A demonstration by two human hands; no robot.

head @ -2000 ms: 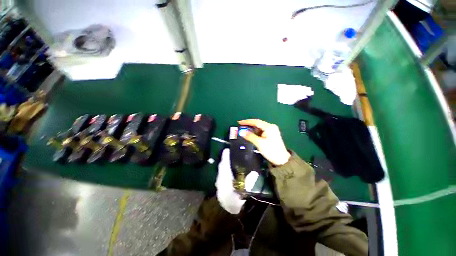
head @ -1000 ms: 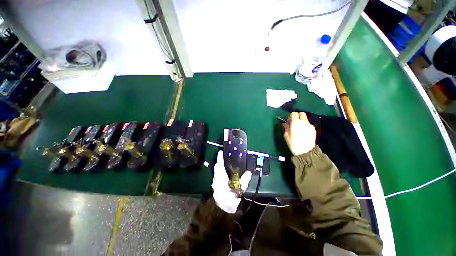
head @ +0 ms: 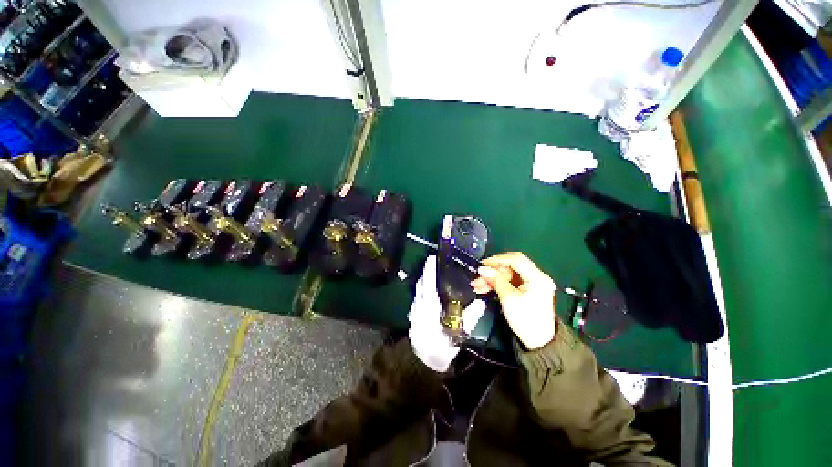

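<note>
My left hand (head: 431, 321), in a white glove, holds a black lock panel (head: 457, 262) by its lower part. The panel's brass part (head: 453, 315) points toward me, and a pale mark and a round pad are at the far end. No lit dots show on it. My right hand (head: 520, 296), bare, is at the panel's right side, with its fingertips pinched on a thin dark item (head: 468, 266) that lies across the panel. What this item is, I cannot tell. A dark flat piece lies partly hidden below the panel.
Several black panels with brass parts (head: 294, 225) stand in a row at left. A folded white cloth (head: 562, 163), a black cloth (head: 661, 274) and a small green board with wires (head: 579, 310) lie at right. A bottle (head: 643, 96) stands by the wall.
My right hand has come back from the black cloth to the panel, now with a thin dark item. The lit dots on the panel no longer show. The small green board now shows at right.
</note>
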